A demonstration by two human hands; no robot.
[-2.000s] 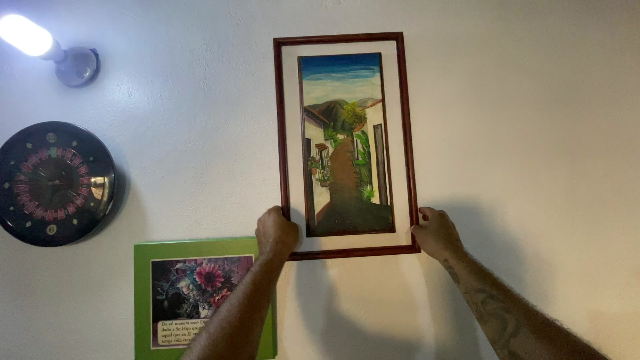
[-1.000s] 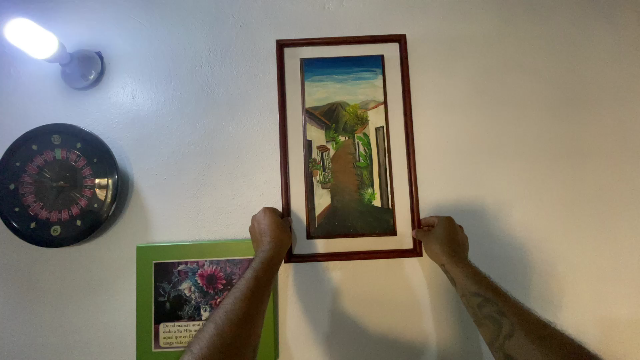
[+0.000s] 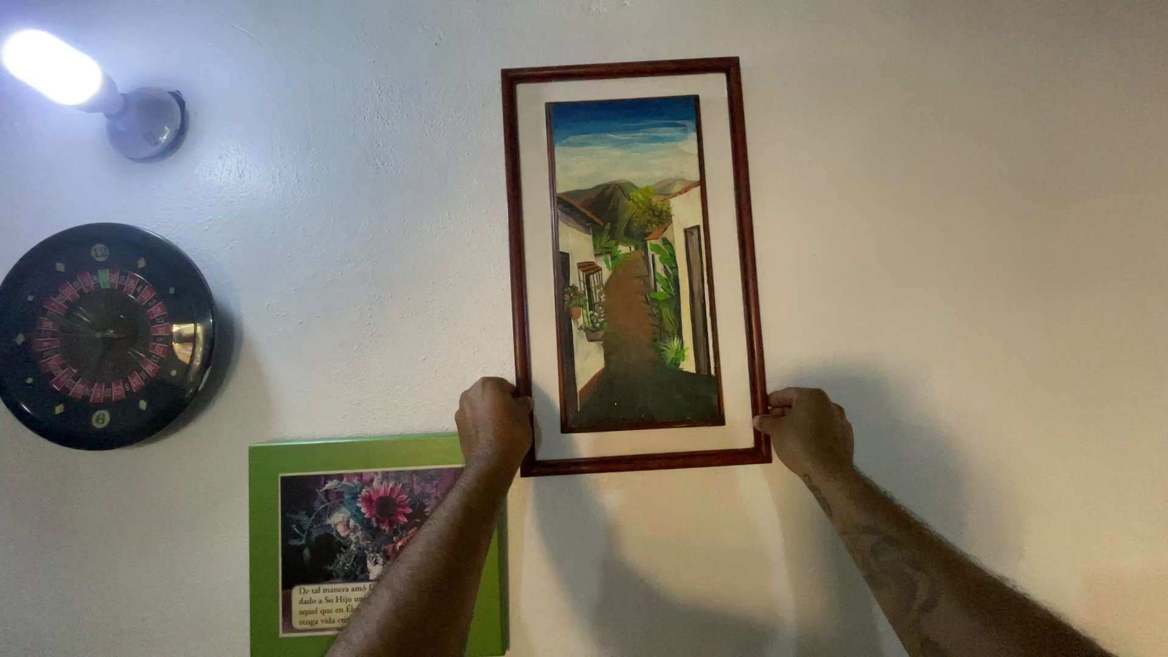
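Observation:
A framed painting (image 3: 636,265) of a village street, with a dark reddish wooden frame and a pale border, is against the white wall, tilted slightly. My left hand (image 3: 494,422) grips the frame's left side near the bottom corner. On the opposite side, the fingertips of my right hand (image 3: 808,429) pinch the lower right edge. Both hands are at about the same height. How the frame's back meets the wall is hidden.
A green-framed flower picture (image 3: 265,547) bearing writing hangs at lower left, partly behind my left forearm. Left of the painting are a round black wall clock (image 3: 108,336) styled like a roulette wheel and a lit bulb (image 3: 53,68) in a wall socket (image 3: 146,123).

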